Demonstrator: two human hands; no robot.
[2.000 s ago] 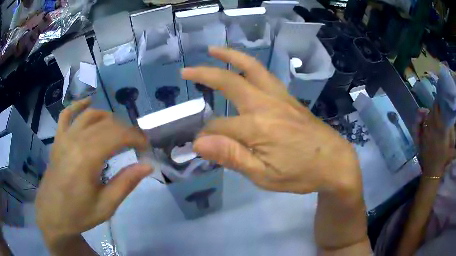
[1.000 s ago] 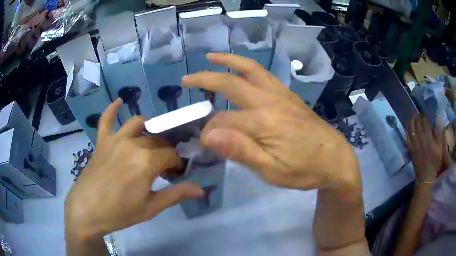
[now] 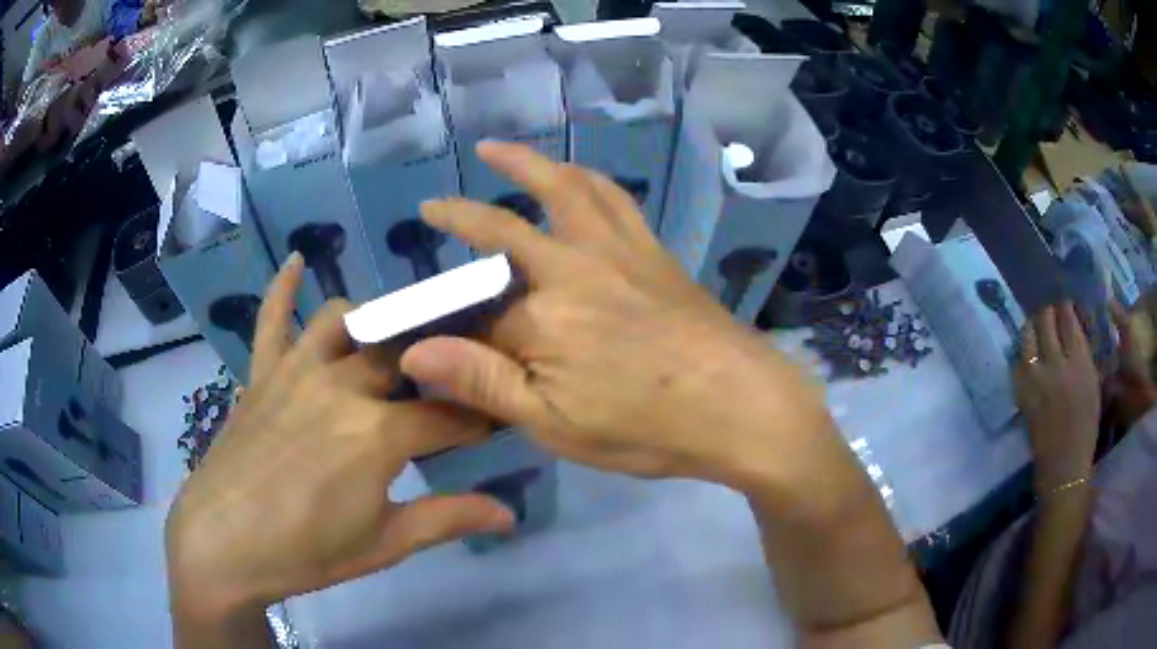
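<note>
A pale blue-grey retail carton [image 3: 527, 501] with a dark product picture stands on the white sheeting in front of me. Its white top flap [image 3: 429, 301] is raised, with the folded edge facing up. My left hand [image 3: 298, 469] is at the carton's left side, its fingers at the mouth and its thumb out across the front. My right hand [image 3: 634, 336] lies over the right side of the mouth, with its thumb across the front of the flap and other fingers spread behind. The hands hide the carton's mouth and what is inside.
Several open cartons [image 3: 412, 190] with white wrap stand in a row behind. Closed cartons [image 3: 64, 393] stand at left. Small loose fittings lie in heaps at right [image 3: 875, 336] and left [image 3: 203, 412]. Black moulded parts [image 3: 863, 165] stand back right. A neighbour's hand [image 3: 1059, 380] touches a lying carton [image 3: 971, 323].
My right hand has moved left and over the carton's mouth, its thumb now across the flap. My left hand came in to the mouth earlier and has stayed there. The wrap at the mouth is now covered.
</note>
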